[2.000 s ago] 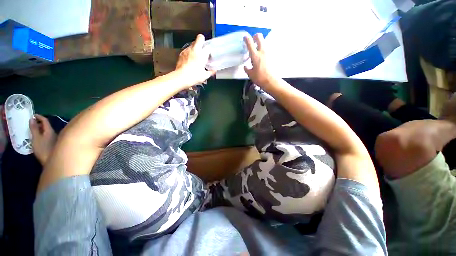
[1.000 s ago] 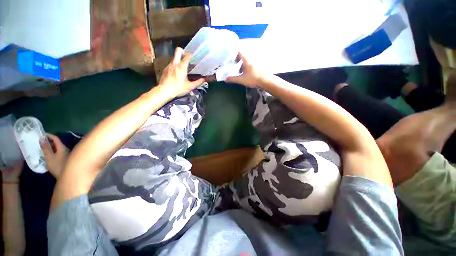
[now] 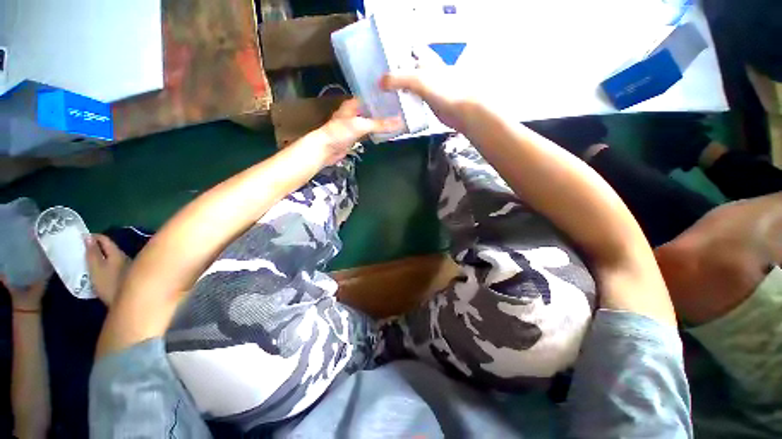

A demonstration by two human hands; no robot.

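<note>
A pale, greyish-white oblong case (image 3: 360, 62) is held above the near left corner of the white-covered table, with its long side running away from me. My left hand (image 3: 350, 127) is at its near end, fingers under or around it. My right hand (image 3: 418, 89) is at its right side, with fingertips against it. A white, box-like edge (image 3: 413, 113) shows beside the case under my right hand; I cannot tell whether it is a separate part. A blue triangular patch (image 3: 448, 53) shows just beyond my right hand. The contents of the case cannot be made out.
A blue and white carton (image 3: 641, 79) lies on the white table covering (image 3: 532, 86) at right. Another blue box (image 3: 75, 113) sits at left by a wooden pallet (image 3: 210, 60). A neighbour at left holds a white oval tray (image 3: 64, 249). A person's bent arm is close at right.
The case has turned from lying crosswise to pointing away from me. My right hand has shifted onto its right side. The blue strip behind it now shows only as a triangle.
</note>
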